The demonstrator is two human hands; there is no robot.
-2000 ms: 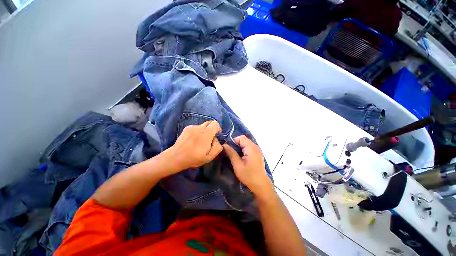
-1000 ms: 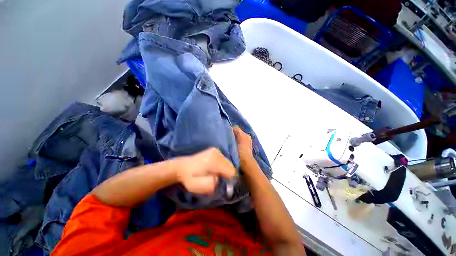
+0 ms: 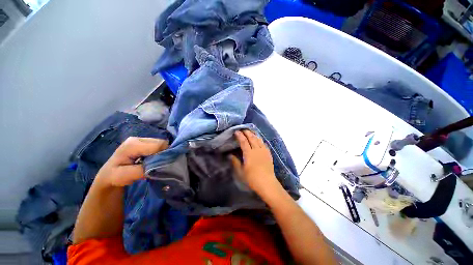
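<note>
A blue denim garment (image 3: 218, 111) lies over my lap and the left end of the white table. Its near part is opened, showing a dark grey-brown inside. My left hand (image 3: 129, 161) grips the garment's edge at the left, near a small metal-looking button. My right hand (image 3: 253, 158) lies on the opened part at the right, fingers bent over its upper edge; whether it pinches the cloth is hard to tell.
The white sewing machine (image 3: 376, 152) stands at right on the white table (image 3: 306, 103). Dark snips (image 3: 350, 203) lie near it. Crumpled denim (image 3: 218, 23) is at the top, more denim (image 3: 111, 134) at left. A white trough (image 3: 358, 49) behind the table holds denim.
The garment's near part has been opened, exposing its dark inside. My left hand has moved left with the edge; my right hand has come onto the opened cloth. The view has shifted slightly.
</note>
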